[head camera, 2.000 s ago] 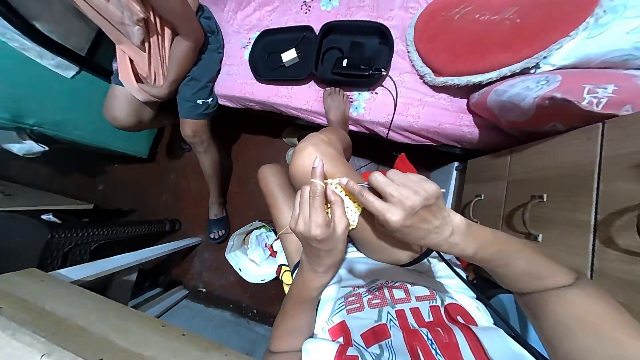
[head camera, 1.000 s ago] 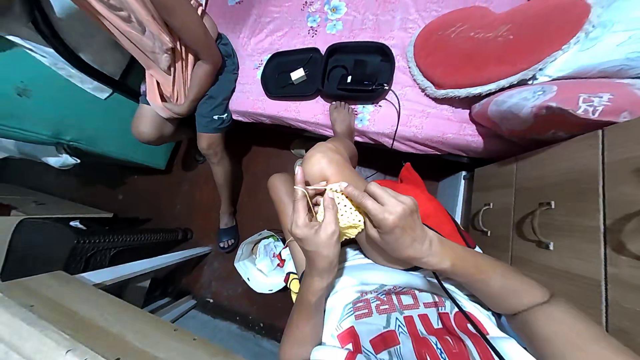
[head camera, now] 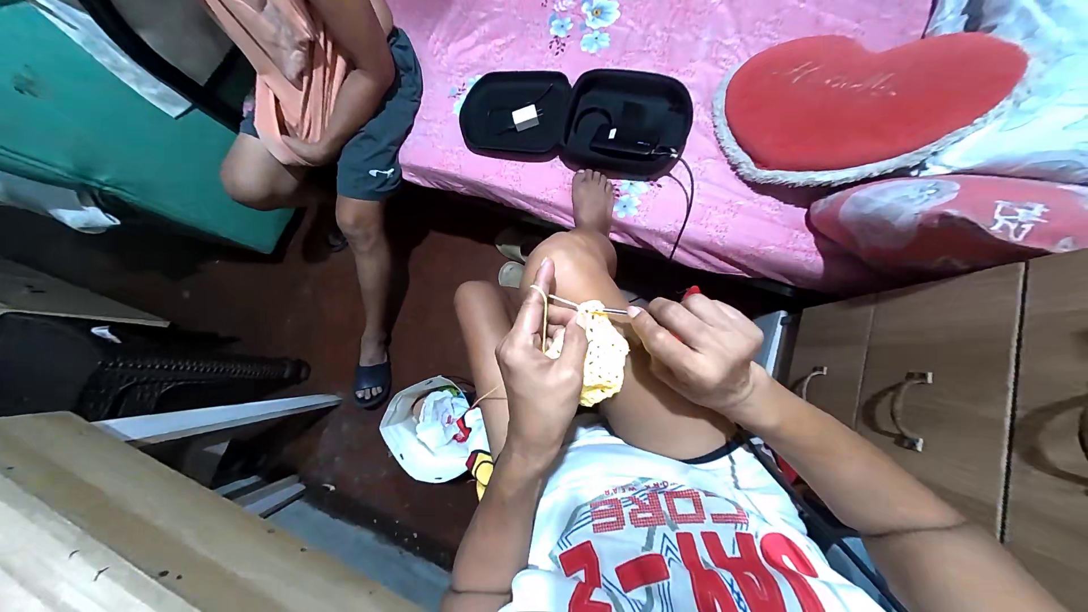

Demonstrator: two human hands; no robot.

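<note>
Above my lap, my left hand (head camera: 544, 365) pinches a pale yellow crocheted piece (head camera: 604, 361) between thumb and fingers. Yellow yarn (head camera: 545, 319) loops over its raised index finger. From the right, my right hand (head camera: 701, 348) grips a thin metal crochet hook (head camera: 615, 311), whose shaft passes through the top edge of the piece. A strand of yarn trails down from behind my left hand toward a white bag (head camera: 412, 455) on the floor, which holds white and red items.
Another person (head camera: 293, 93) sits at the upper left. Ahead, a bed (head camera: 501, 200) with a pink floral sheet bears an open black case (head camera: 516, 81) and a red heart pillow (head camera: 875, 106). Wooden drawers (head camera: 935, 340) stand at the right, a wooden edge (head camera: 170, 510) at the lower left.
My right hand has moved a little away from my left, and more of the hook shows between them than one second ago. The crocheted piece stays in my left hand.
</note>
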